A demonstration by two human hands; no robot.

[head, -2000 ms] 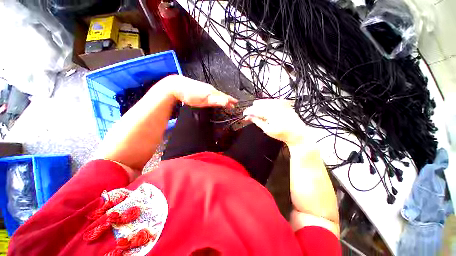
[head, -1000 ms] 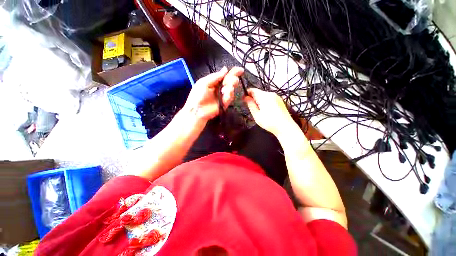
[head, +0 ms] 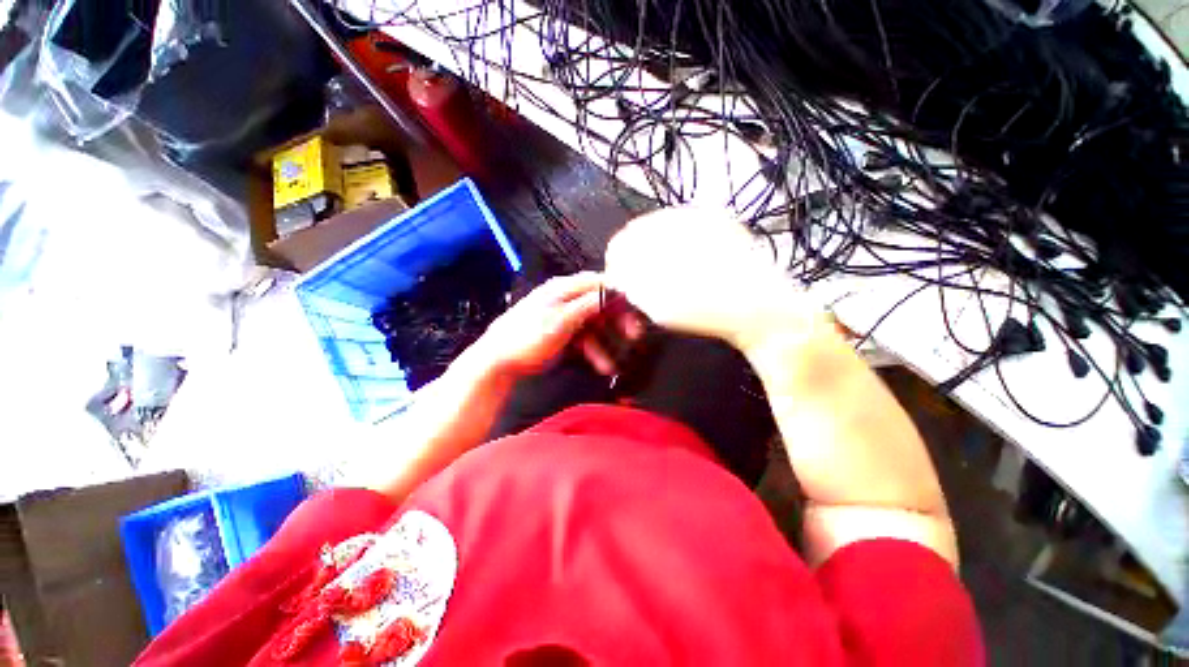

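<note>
My left hand (head: 561,326) is in front of my body above my dark-trousered lap, its fingers curled around a small dark cable bundle (head: 619,319). My right hand (head: 685,267) is overexposed and closed over the bundle's upper right side, touching or nearly touching my left fingers. Its fingertips are hidden, so its grip cannot be made out. A long pile of black cables (head: 887,98) lies on the white table (head: 913,313), with black connector ends (head: 1017,339) along its near side.
A large blue bin (head: 359,339) with dark coils (head: 450,313) stands left of my hands. Beyond it are a cardboard box (head: 326,241) with yellow-and-black packets (head: 303,170) and a red cylinder (head: 437,98). A small blue bin (head: 261,515) holding clear plastic is at lower left.
My hands came from apart, with thin cable strands between them, to close together around a dark bundle. My right hand has turned over it. The view has shifted, with the bins now lower in the picture.
</note>
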